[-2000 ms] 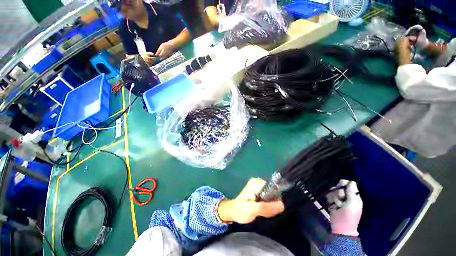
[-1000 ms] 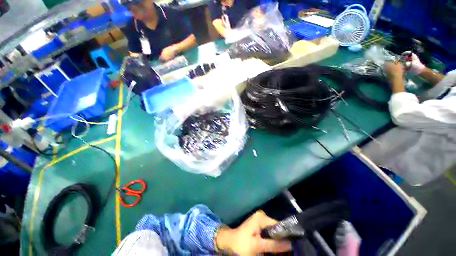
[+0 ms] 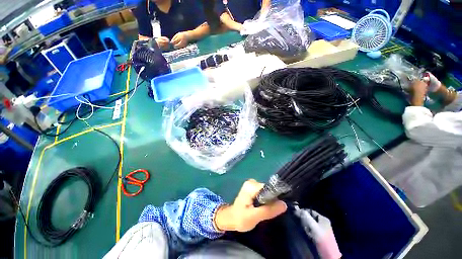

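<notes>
My bare left hand is closed around a thick bundle of black cables near its shiny, wrapped-looking end. The strands fan out up and right, over the crate's near edge. My gloved right hand is low beside the hanging part of the bundle; its fingers touch or lie against the dark strands, and whether they grip is unclear. The deep dark-blue crate with a pale rim is beside me, below the bench edge. Part of the bundle below my hands is dark and hard to make out.
Heaped black cable coils lie behind the bundle. An open clear bag of small parts is at centre, a light-blue tray behind it. Orange-red scissors and a single cable coil lie left. Co-workers' hands are at the far side and right.
The bundle has risen from low over the crate, and its strands again fan out up and right. My right hand has moved left, closer to my left hand. My left hand still holds the bundle.
</notes>
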